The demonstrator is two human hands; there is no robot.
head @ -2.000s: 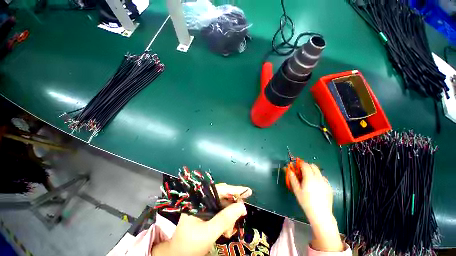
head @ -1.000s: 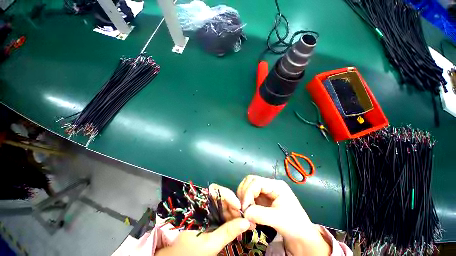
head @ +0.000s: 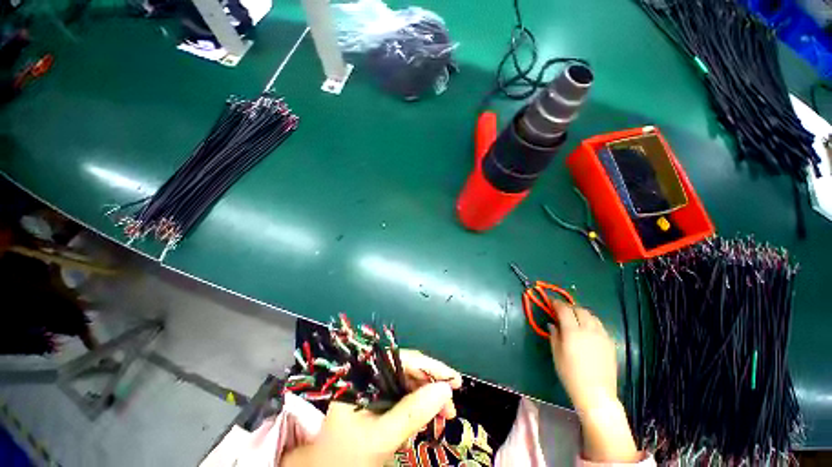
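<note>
My left hand (head: 383, 415) is at the bench edge over the lap, closed around a bunch of black cables (head: 351, 360) with red, white and green core ends fanned to the left. Its thumb and finger pinch near a cable tip; the details there are too small to tell. My right hand (head: 584, 351) is on the orange loop handles of the scissors (head: 542, 303), which lie on the green bench with the dark blades pointing up and left. The fingertips touch the lower handle; a firm grip cannot be made out.
A heat gun (head: 523, 150) stands with its nozzle up. A red parts box (head: 641, 193) and nippers (head: 579, 228) are right of it. Cable piles lie at right (head: 721, 347), left (head: 214, 169) and far right (head: 753, 91). A plastic bag (head: 410, 55) lies near white shelf legs (head: 327, 46).
One second ago both hands worked together at the cable tips. My right hand has moved right to the scissors on the bench. My left hand still holds the bunch.
</note>
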